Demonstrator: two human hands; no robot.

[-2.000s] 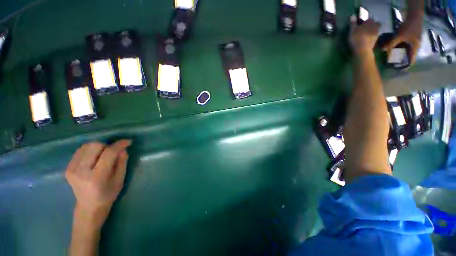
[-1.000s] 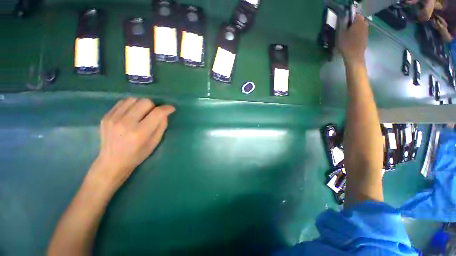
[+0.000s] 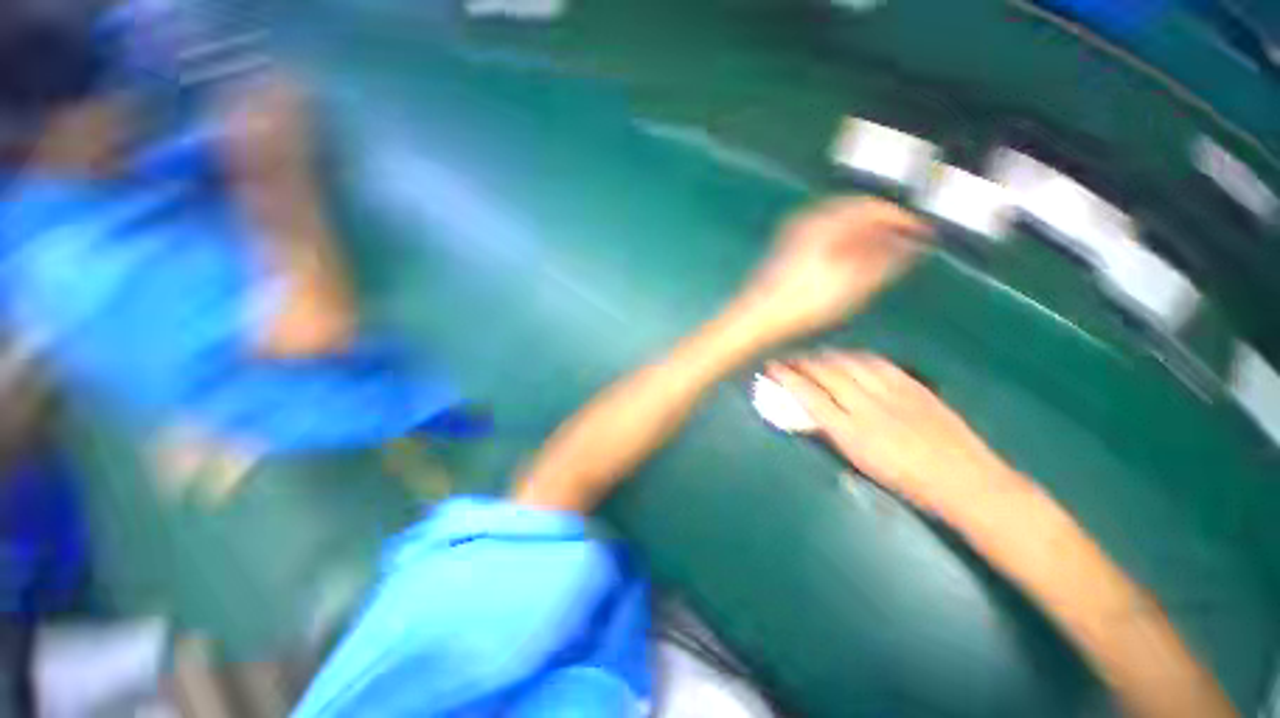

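Note:
The frame is badly blurred. My left hand (image 3: 842,253) reaches over the green bench to the front edge of a row of dark units with white battery faces (image 3: 969,199); whether its fingers hold anything cannot be told. My right hand (image 3: 891,421) is lower, over the bench, its fingers closed on a unit whose white face (image 3: 782,404) shows at the fingertips. The rest of that unit is hidden or lost in blur.
More white-faced units (image 3: 1095,225) lie on the belt at the upper right. Another person in a blue smock (image 3: 169,309) is at the left, an arm over the bench (image 3: 505,267). A pale blurred object (image 3: 98,666) is at the lower left.
The view has swung left, so the row of units now shows at the upper right. My right hand has come back from the far right to near my left hand, which has moved up to the units.

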